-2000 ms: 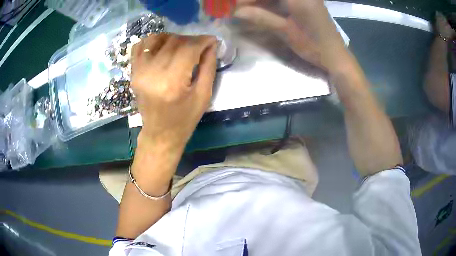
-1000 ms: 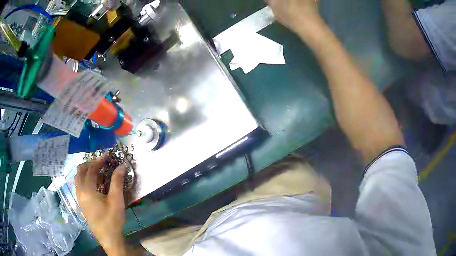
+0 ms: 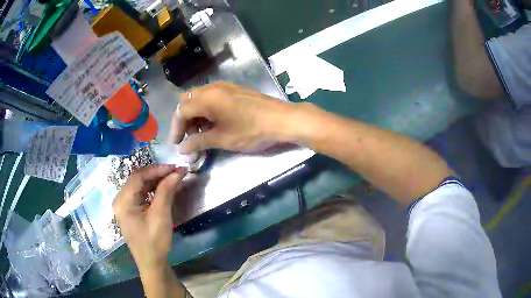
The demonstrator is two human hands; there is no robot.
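The round fixture [image 3: 198, 162] sits on the silver machine plate [image 3: 233, 180], mostly covered by my right hand. My right hand [image 3: 233, 116] is over the fixture, fingers curled down; what its fingertips touch is hidden. My left hand [image 3: 150, 204] is at the fixture's left side, thumb and index fingertip together; a tiny dark spot shows at the tips, too small to name. Small metal parts [image 3: 129, 165] lie in a heap in the clear plastic box [image 3: 93, 224], partly behind my left hand. The red syringe [image 3: 129, 110] points down just left of my right hand.
A blue syringe [image 3: 113, 139] and paper labels [image 3: 96, 78] hang at the left. Black and orange blocks [image 3: 180, 55] stand on the plate. White paper [image 3: 317, 75] lies right of the plate. Clear bags [image 3: 43, 250] lie lower left. Another person's arm [image 3: 473, 58] is upper right.
My right hand has come back from the upper right edge to the fixture. My left hand has moved from the heap of parts up and right to the fixture.
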